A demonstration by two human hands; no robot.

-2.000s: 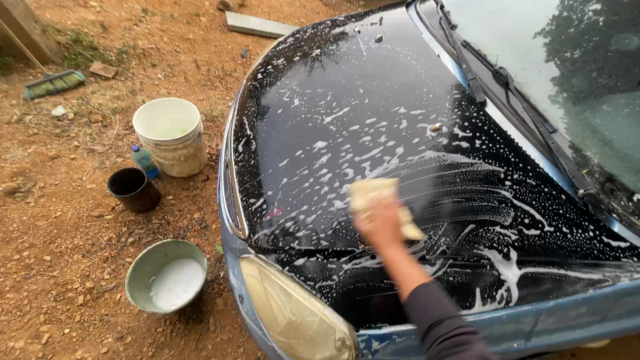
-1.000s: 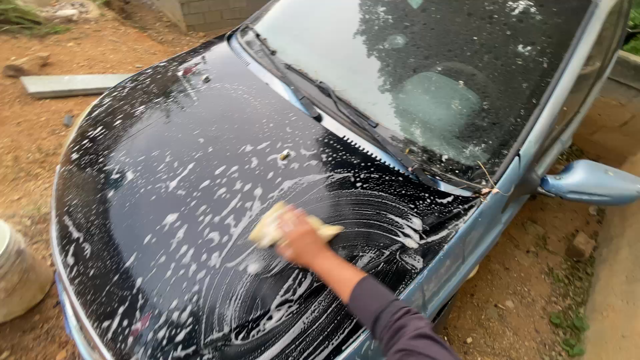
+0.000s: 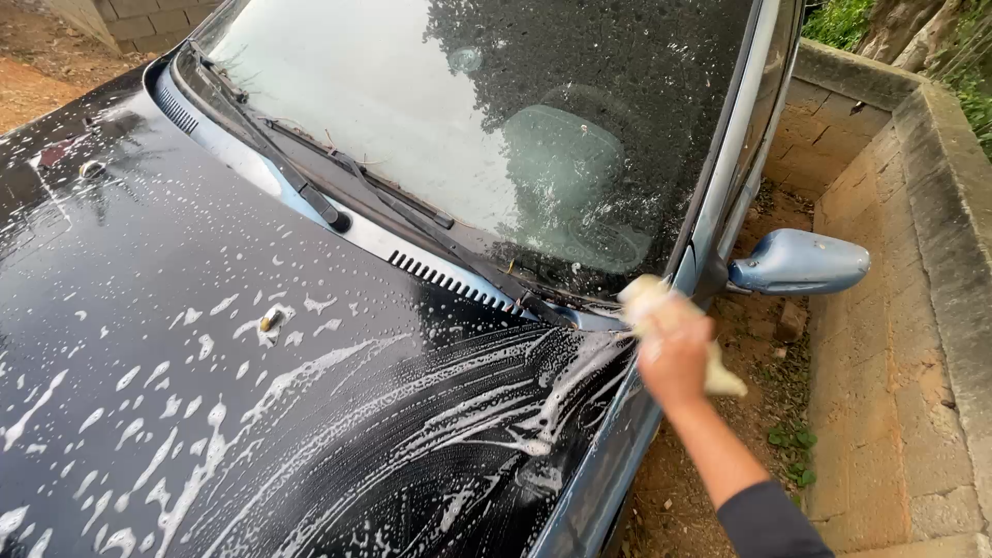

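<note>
My right hand (image 3: 676, 353) grips a pale yellow cloth (image 3: 722, 377) at the rear corner of the car's hood, by the base of the windshield (image 3: 356, 101). One end of the cloth hangs below the hand, and the hand is slightly blurred. White suds lie in spots and curved streaks over the wet black hood (image 3: 178, 263). Two wiper arms (image 3: 442, 240) rest along the foot of the glass, behind the blue slotted cowl panel (image 3: 372, 240). My left hand is out of view.
A blue side mirror (image 3: 806, 262) sticks out just right of my hand. Beyond it runs a low concrete-block wall (image 3: 876, 387), with bare soil and small plants between wall and car. A washer nozzle (image 3: 271, 319) stands up from the hood.
My right hand has moved with the cloth from the middle of the hood to its rear corner by the windshield. The view has swung right, and the buckets have left it.
</note>
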